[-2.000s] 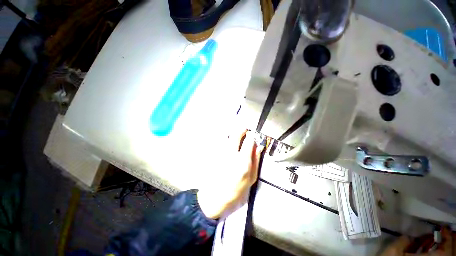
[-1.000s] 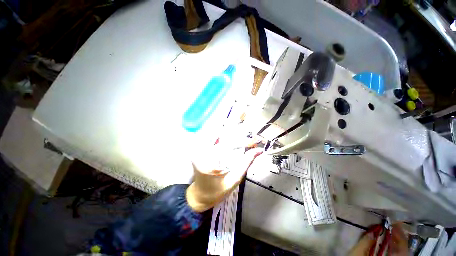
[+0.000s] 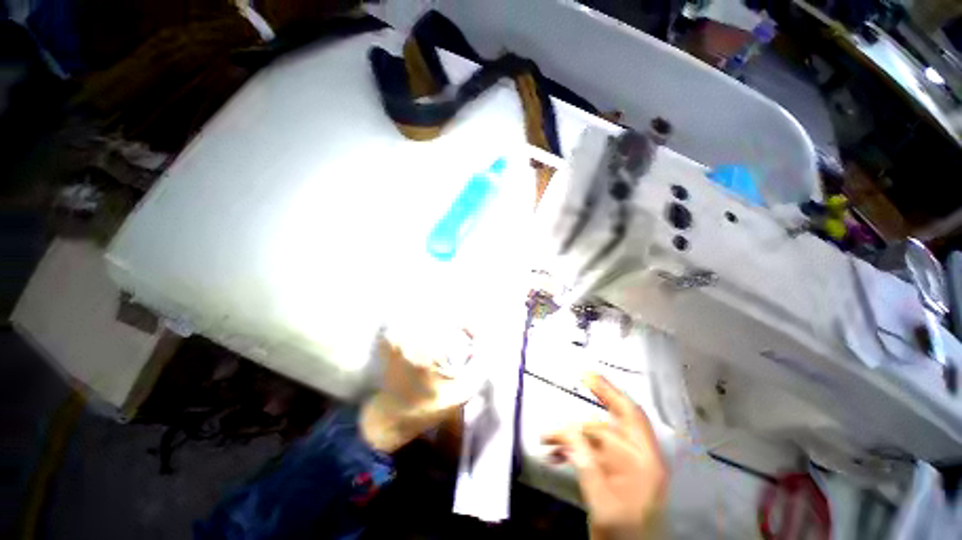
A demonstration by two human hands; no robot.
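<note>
A white strip [image 3: 488, 454] with a dark navy edge runs from the needle area of the off-white sewing machine [image 3: 738, 316] down past the table's front edge. My left hand [image 3: 417, 390] is at the strip's left side; its fingers are washed out by glare, so its grip is unclear. My right hand [image 3: 622, 454] is right of the strip, empty, blurred, fingers apart. The red-handled scissors [image 3: 796, 506] lie at the lower right, out of my hand. The presser foot area [image 3: 543, 301] is blurred.
A bright blue bottle-shaped object [image 3: 466, 211] lies left of the machine on the white table [image 3: 211, 222]. A brown and navy band [image 3: 422, 111] is looped at the far edge. A large pale tub [image 3: 633, 53] stands behind.
My right hand has left the red-handled scissors and come in beside the strip. My left hand has drawn back from the needle area. The view has shifted and more of the machine shows.
</note>
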